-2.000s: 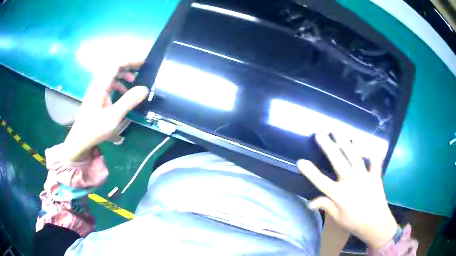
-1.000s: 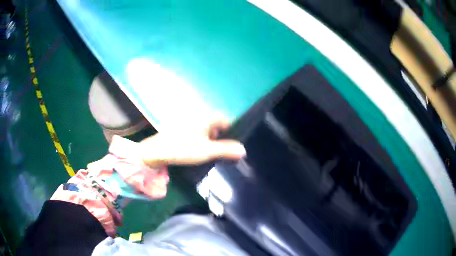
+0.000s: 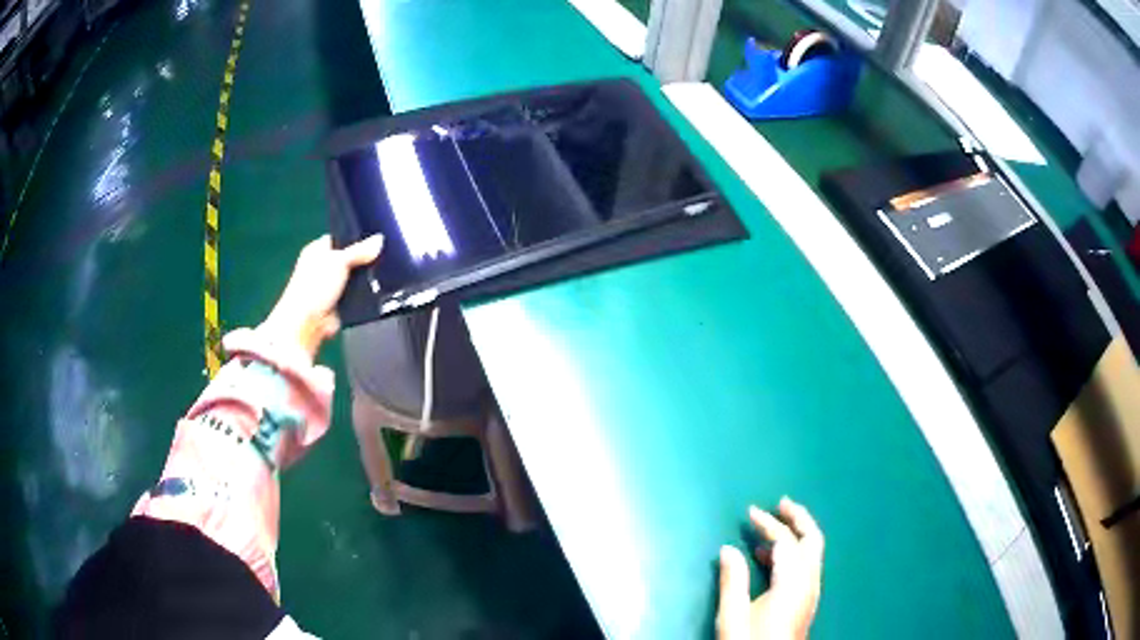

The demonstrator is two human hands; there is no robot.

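Note:
The laptop display assembly (image 3: 525, 188) lies screen up on the black work mat (image 3: 663, 238), at the far part of the green bench; its left end and the mat's reach past the bench edge. Hinges show on its near long edge. A thin pale display cable (image 3: 429, 375) hangs from near the left hinge. My left hand (image 3: 328, 281) grips the left near corner of the mat and display, thumb on top, fingers hidden below. My right hand (image 3: 773, 581) is at the bottom over the bench, fingers apart and empty, cut off by the picture's edge.
A stool (image 3: 438, 406) stands under the overhanging left end. A white rail (image 3: 863, 325) borders the bench on the right. Beyond it are a blue tape dispenser (image 3: 794, 85), a track with a silver panel (image 3: 960, 225) on black, and a tan board (image 3: 1106, 425). Yellow-black tape marks the floor.
The view has turned, and the mat with the display now shows farther along the bench, sticking out over its edge. My left hand still holds its left end. My right hand is off the screen.

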